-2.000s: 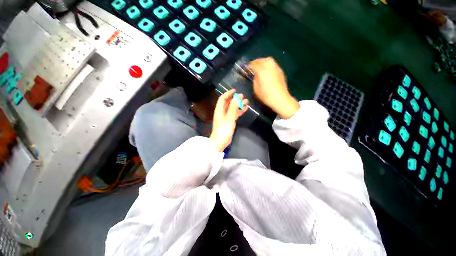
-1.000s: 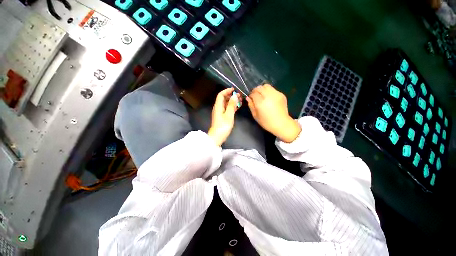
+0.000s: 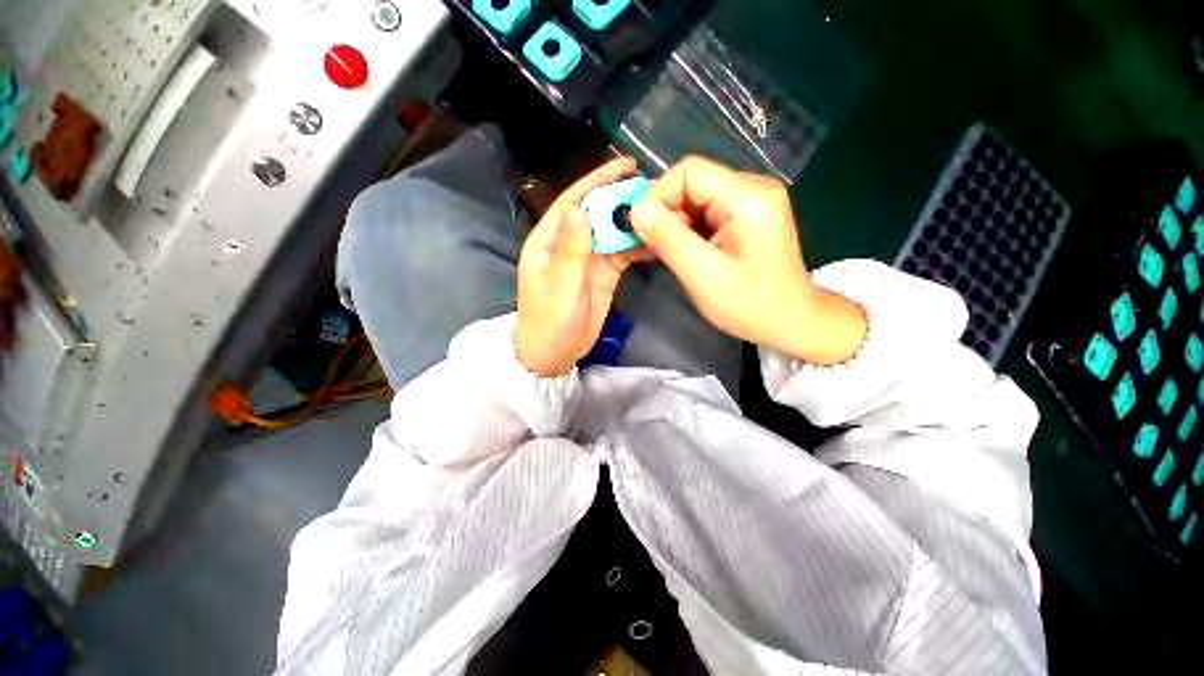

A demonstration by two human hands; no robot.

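Observation:
My left hand (image 3: 561, 284) holds a teal housing (image 3: 610, 211) up in front of my lap, its face with a dark round centre turned up. My right hand (image 3: 729, 251) is beside it, thumb and forefinger pinched at the housing's centre and right edge. Whether a small part is between these fingertips is hidden. A clear plastic bag (image 3: 720, 99) lies on the bench just beyond my hands.
A black tray of teal housings (image 3: 621, 66) is ahead, cut off by the top edge. A dotted sheet (image 3: 984, 238) and another black tray (image 3: 1056, 376) lie right. The machine (image 3: 198, 304) with its red button (image 3: 346, 66) stands left.
My left hand has raised the teal housing and turned its face up. My right hand has moved from the clear bag onto the housing. The view has shifted.

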